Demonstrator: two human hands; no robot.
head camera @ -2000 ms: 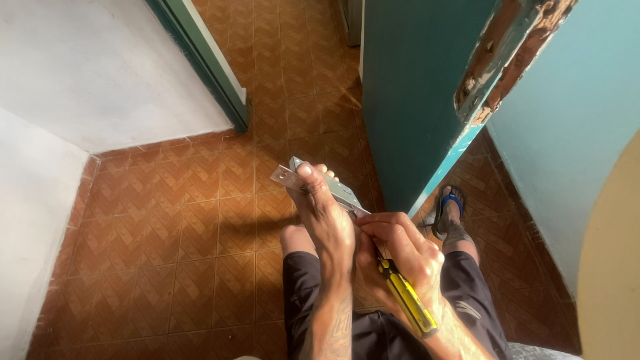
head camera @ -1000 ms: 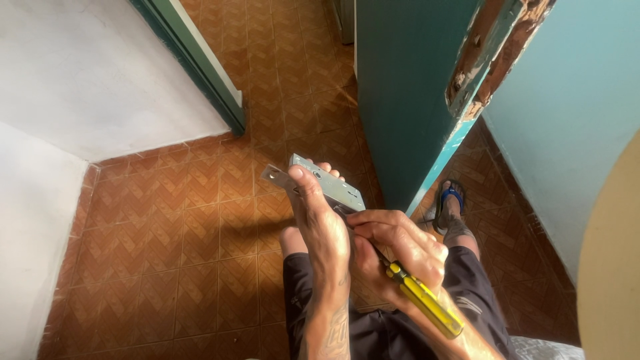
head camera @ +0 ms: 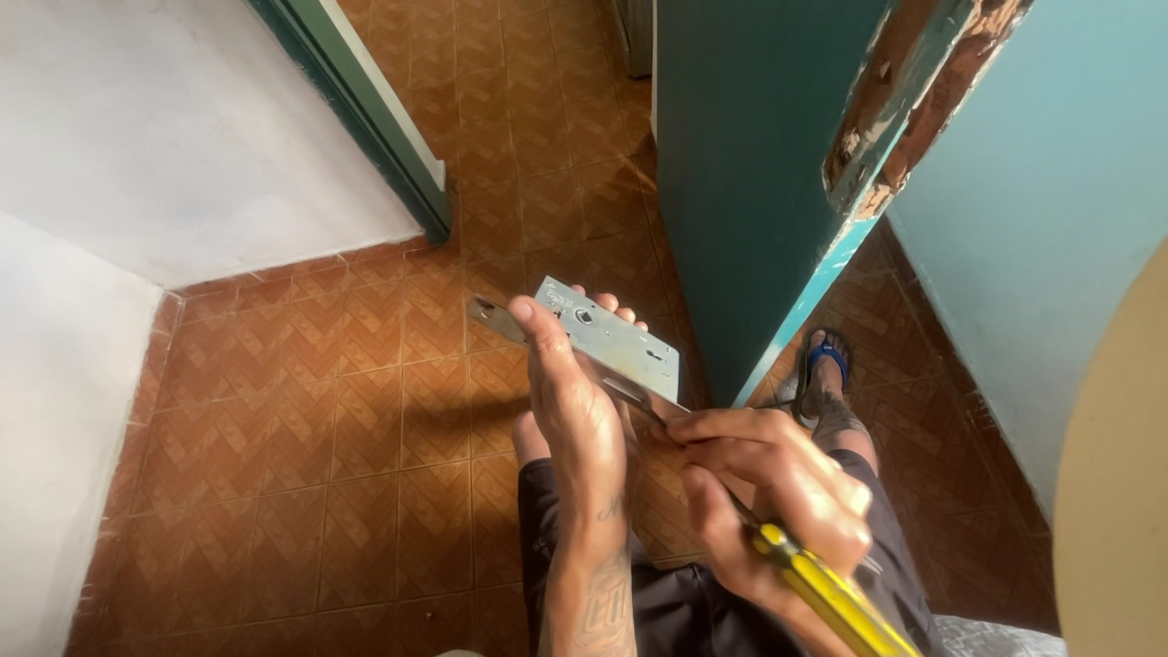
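A silvery metal mortise lock [head camera: 620, 345] lies tilted in my left hand [head camera: 579, 411], whose thumb presses near its long faceplate while other fingertips show behind the case. The case has a square spindle hole and a keyhole. My right hand [head camera: 785, 502] holds a screwdriver [head camera: 835, 593] with a yellow and black handle; its dark shaft runs between my fingers toward the lower end of the faceplate. My right fingertips touch or nearly touch that end. The screwdriver's tip cannot be made out clearly.
A teal door [head camera: 748, 182] stands to the right of the lock, with chipped, broken wood [head camera: 912, 100] along its edge. A green door frame [head camera: 365, 119] and white wall are at the left. My sandalled foot [head camera: 826, 365] rests on the tiled floor [head camera: 365, 438]. A pale yellow rounded surface [head camera: 1118, 456] fills the right edge.
The lock has turned in my left hand, showing more of its flat side. The screwdriver's handle has swung outward to the lower right, still in my right hand.
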